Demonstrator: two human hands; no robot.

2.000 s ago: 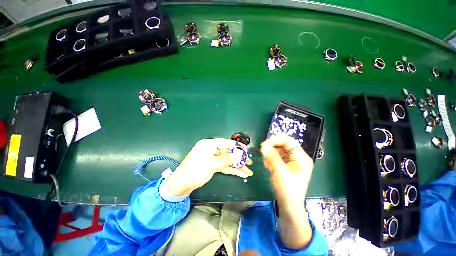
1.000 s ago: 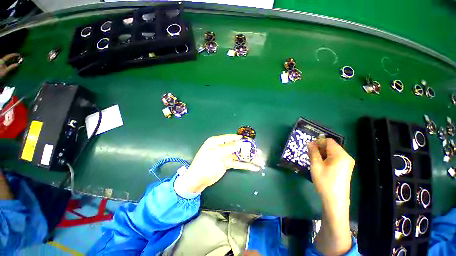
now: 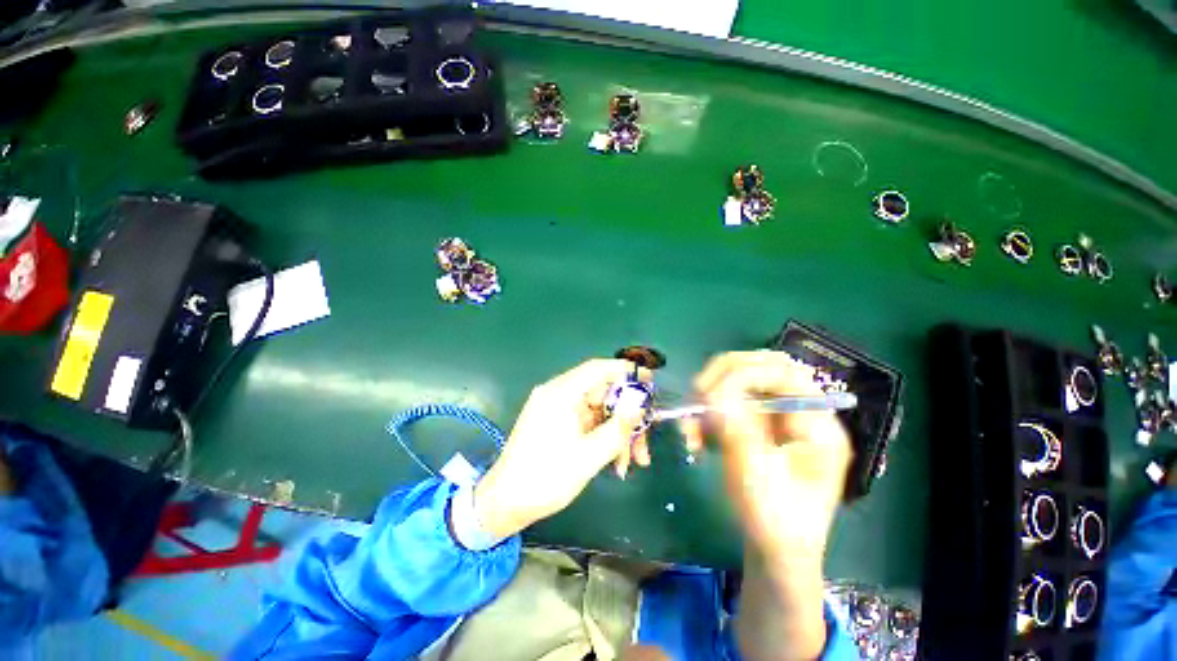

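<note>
My left hand [image 3: 553,442] holds an opened round smartwatch unit [image 3: 629,398] upright between thumb and fingers, its coppery disc [image 3: 640,356] hinged out above. My right hand [image 3: 774,446], slightly blurred, holds grey metallic tweezers [image 3: 807,403] whose tips reach to the right side of the unit. Whether the tips hold a white piece cannot be told. The black parts box [image 3: 874,377] with small white pieces lies behind and right of my right hand, which partly covers it.
Black foam trays hold watch cases at the right [image 3: 968,478] and far left [image 3: 349,152]. Several watch units, including one pair of halves [image 3: 466,271], lie on the green belt. A black unit [image 3: 149,310], white paper [image 3: 280,301] and red bin [image 3: 31,282] are at left.
My right hand has moved left from the parts box to the watch unit, with the tweezers now visible. My left hand keeps its hold, with the unit turned somewhat.
</note>
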